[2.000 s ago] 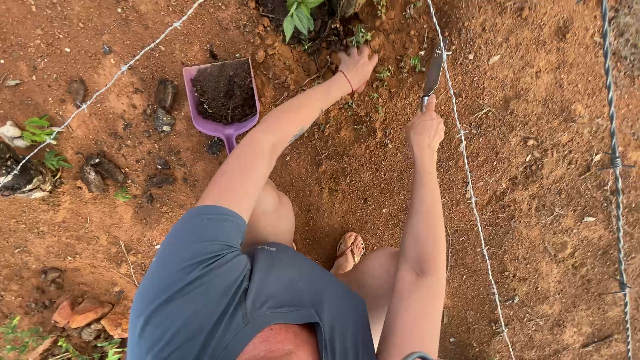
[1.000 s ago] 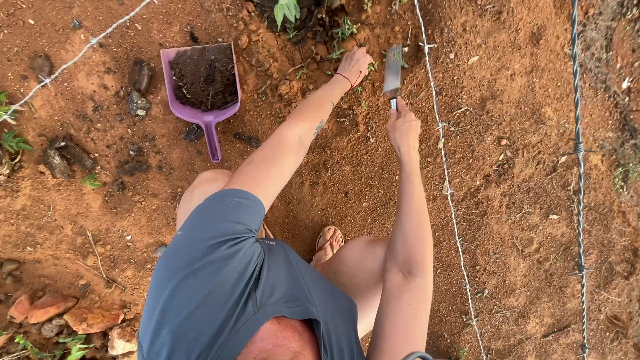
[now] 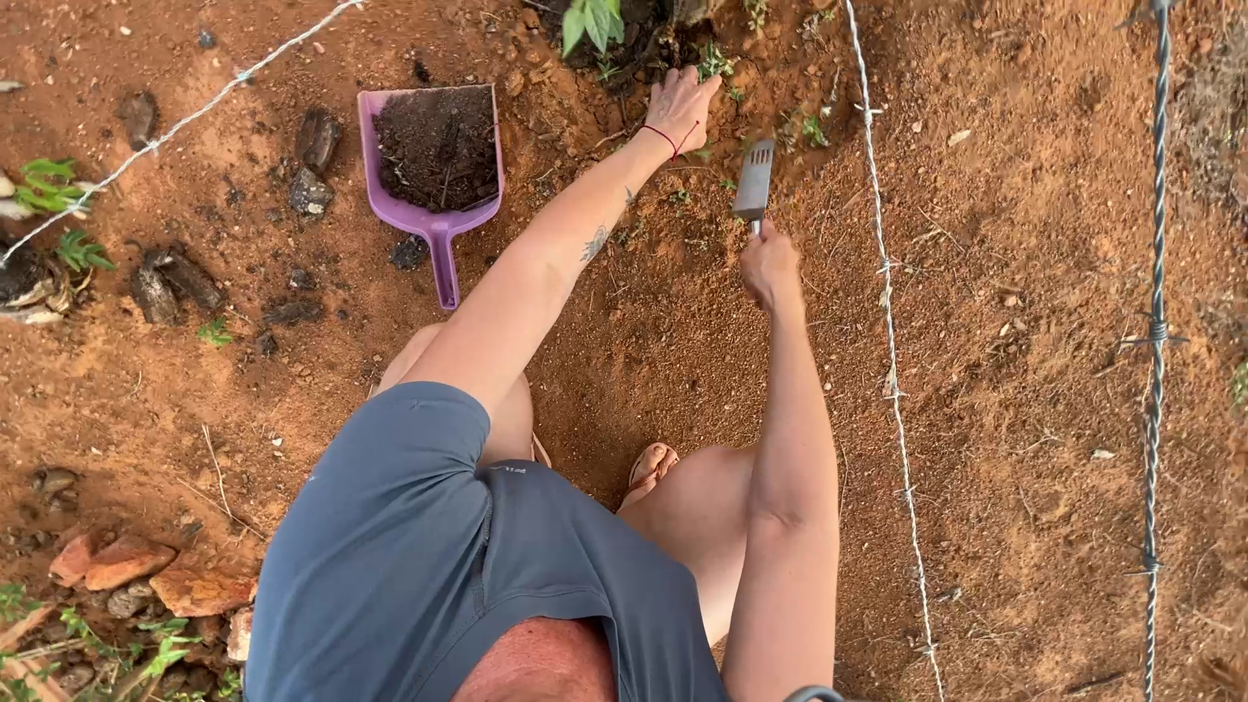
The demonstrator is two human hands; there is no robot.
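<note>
My left hand [image 3: 682, 109], with a red string at the wrist, reaches down to the reddish soil beside a small green weed [image 3: 716, 62]; whether its fingertips grip anything cannot be told. My right hand [image 3: 771, 263] is closed around the handle of a slotted metal spatula [image 3: 755, 179], its blade pointing away from me just right of the left hand. A purple plastic dustpan [image 3: 439, 230] holding dark soil [image 3: 439, 146] lies on the ground to the left, handle toward me. A leafy green plant [image 3: 593, 23] stands at the top, beyond the left hand.
Barbed wire strands run at the upper left [image 3: 185, 122], right of my right arm [image 3: 889, 322] and at the far right [image 3: 1157, 390]. Dark charred chunks [image 3: 318, 139] lie around the dustpan. Orange rocks [image 3: 203, 591] and weeds are at the lower left.
The spatula's blade has turned from edge-on to showing its flat, slotted face, and has come away from the barbed wire strand. My left hand stays low at the soil near the weeds.
</note>
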